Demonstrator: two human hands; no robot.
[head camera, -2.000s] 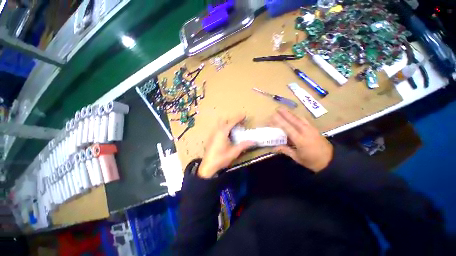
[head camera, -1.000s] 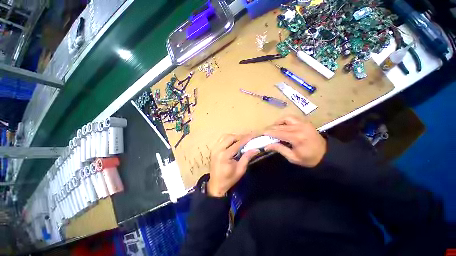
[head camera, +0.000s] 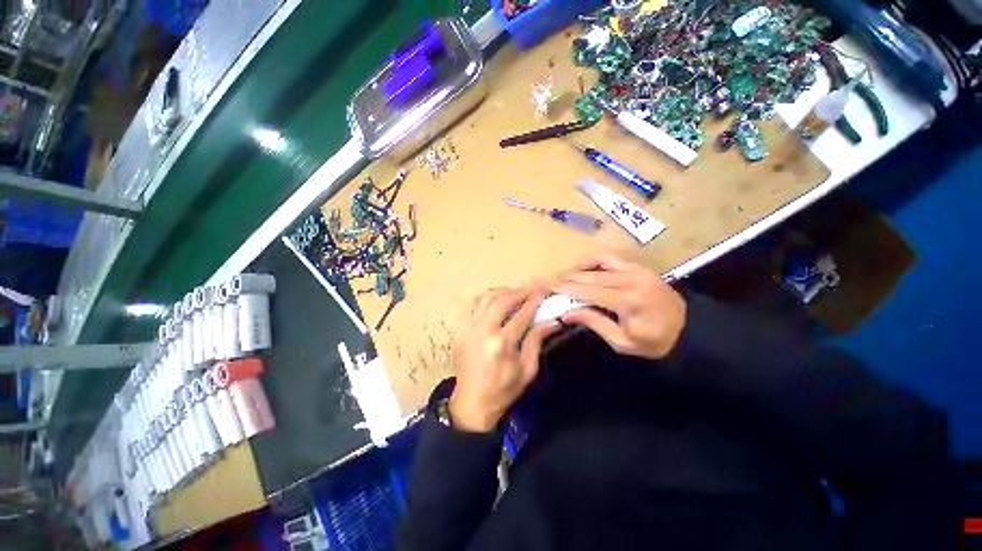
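A white handheld device body (head camera: 558, 310) is held between both hands at the front edge of the tan board, mostly covered by the fingers. My left hand (head camera: 497, 350) grips its left side. My right hand (head camera: 627, 305) grips its right side, with the fingers over its top. A screwdriver with a purple-blue handle (head camera: 576, 220) lies just beyond the hands. A thicker blue screwdriver (head camera: 622, 172) and a flat white tube with dark printing (head camera: 625, 211) lie to its right.
A tangled heap of circuit boards (head camera: 700, 70) is at the far right, small wired boards (head camera: 372, 242) at the left. Black tweezers (head camera: 547, 133), a white cylinder (head camera: 657, 138) and a lidded clear container (head camera: 420, 92) lie farther back. Rows of white ringed units (head camera: 194, 398) stand at left.
The device was held lengthwise with its side in view; it is now turned and more hidden by closer-set fingers. The camera view has shifted slightly.
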